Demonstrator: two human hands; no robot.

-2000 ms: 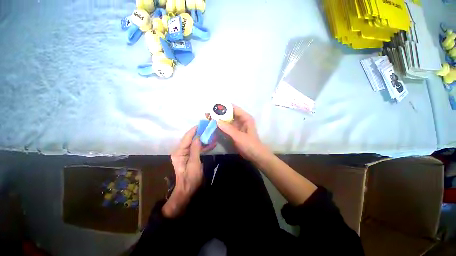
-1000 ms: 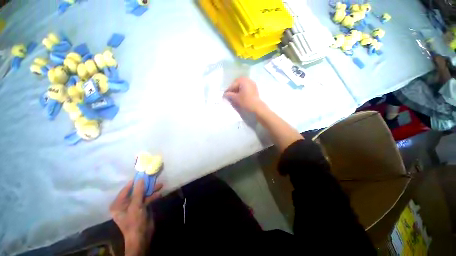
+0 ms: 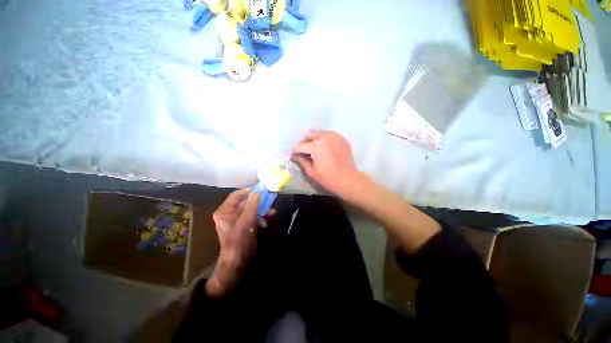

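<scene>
My left hand (image 3: 238,221) pinches a plush toy by its blue strap (image 3: 263,197). The toy's pale-yellow padded end (image 3: 273,174) points up, over the table's front edge, washed out by glare. My right hand (image 3: 325,161) is just right of the toy, thumb and fingers pinched on what looks like a thin clear poly bag (image 3: 307,104). Only a faint grey outline of the bag shows, and glare hides how far it covers the toy. A fanned stack of empty poly bags (image 3: 435,97) lies to the right.
Plush toys (image 3: 238,57) lie in a pile at the back left. Yellow card sleeves (image 3: 526,33) and small printed cards (image 3: 544,114) are at the back right. An open carton (image 3: 141,234) with toys is below the table on the left, another carton (image 3: 536,275) on the right.
My right hand has come back from the bag stack to beside the toy. My left hand still holds the toy. The view has turned back toward the table's front edge.
</scene>
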